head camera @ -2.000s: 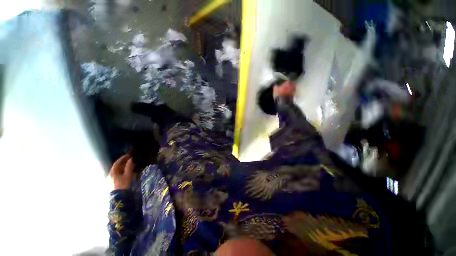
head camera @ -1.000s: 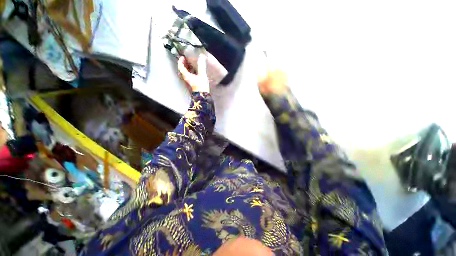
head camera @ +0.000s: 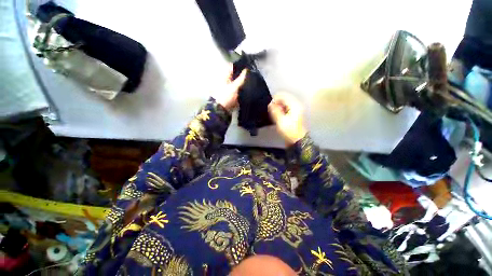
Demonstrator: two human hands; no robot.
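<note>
A bundle of black cut pieces (head camera: 225, 24), pinched at its middle and fanning at both ends, lies on the white table (head camera: 178, 116) in front of me. My left hand (head camera: 232, 92) grips the left edge of its near half. My right hand (head camera: 287, 114) is at the right edge of that half, with its fingers bent against the cloth; it is slightly blurred. A narrow dark scrap shows at the pinched middle.
A black and silvery-white bundle (head camera: 108, 46) lies at the table's left. A steam iron (head camera: 402, 73) stands at right, with a blue tube (head camera: 468, 183) beside it. A yellow bar (head camera: 54, 204) and scraps are below left. Dark cloth (head camera: 423, 148) hangs at the right edge.
The view has swung right. My left hand has left the black and white bundle and is now on the black bundle. My right hand has come to that bundle's near half.
</note>
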